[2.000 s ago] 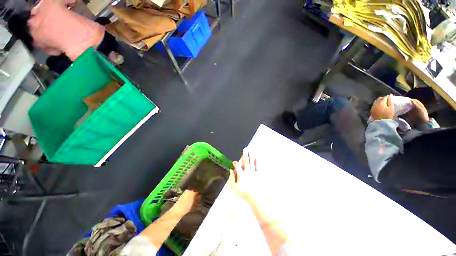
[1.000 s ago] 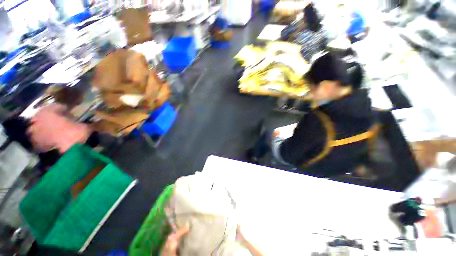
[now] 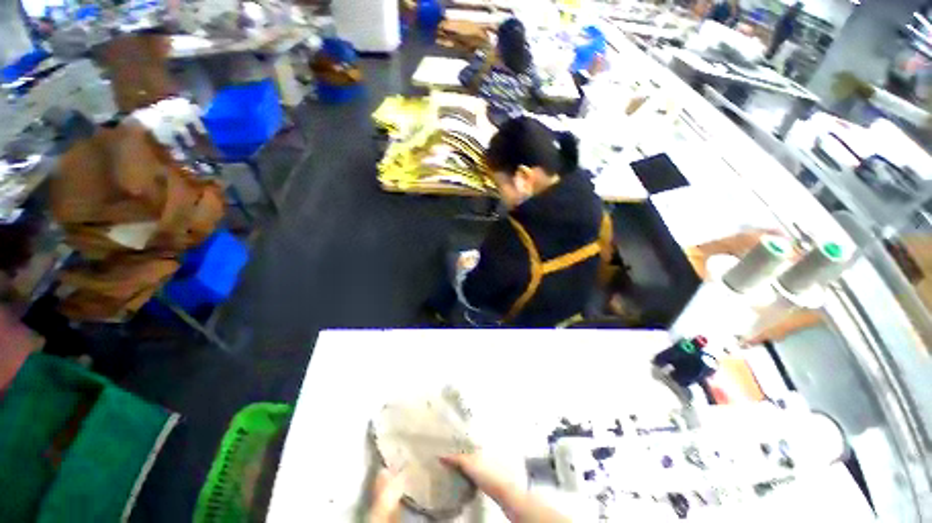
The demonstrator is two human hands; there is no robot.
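A grey-beige rounded bundle or cap (image 3: 424,449) lies on the white table (image 3: 337,368) near its front left part. My left hand (image 3: 386,494) is at the bundle's lower left edge and grips it. My right hand (image 3: 480,476) rests on its right side, with the thumb on top; its fingers are hidden under the bundle. The bright green basket (image 3: 241,465) is left of the table, partly cut off by the frame's bottom.
A sewing machine (image 3: 674,465) and thread cones (image 3: 754,264) are at the right. A seated person (image 3: 552,240) in black is just beyond the table. A green bin (image 3: 77,444) is lower left. Brown panels (image 3: 123,209), blue totes (image 3: 243,117) and yellow-tan panels (image 3: 434,148) lie further off.
The view has swung up and right. The bundle, first lifted out beside the basket, is now over the white table with both hands on it. The sewing machine has come into fuller view.
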